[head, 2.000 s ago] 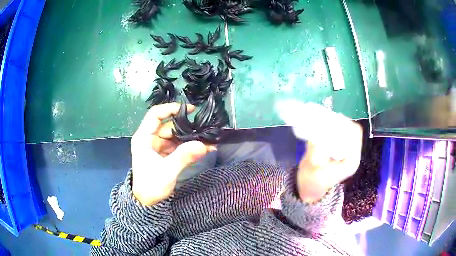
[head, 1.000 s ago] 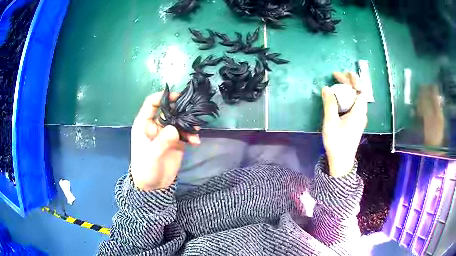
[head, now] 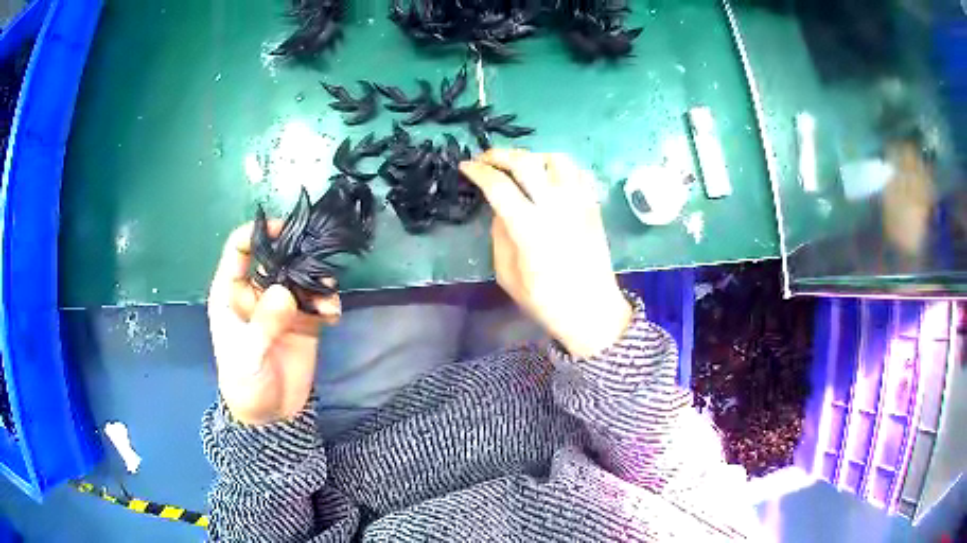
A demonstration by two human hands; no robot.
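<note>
My left hand [head: 260, 334] holds a joined black spiky piece [head: 308, 244] in its fingertips at the table's near edge, spikes pointing up and right. My right hand [head: 551, 239] reaches over the table, its fingertips at the right side of the near group of black spiky pieces [head: 419, 191]. Whether its fingers grip a piece is hidden. The white glue bottle [head: 657, 195] lies on the green tabletop [head: 594, 106] to the right of my right hand, touched by neither hand.
More black pieces [head: 461, 21] lie at the far side. A white strip [head: 708, 152] lies right of the bottle. A blue bin [head: 37, 255] stands at left. Below the table at right are a dark container of parts [head: 748, 361] and a ribbed blue-purple crate [head: 875, 392].
My right hand has put the glue bottle down on the table and moved left to the near group. My left hand still holds the joined piece. The camera view has shifted slightly.
</note>
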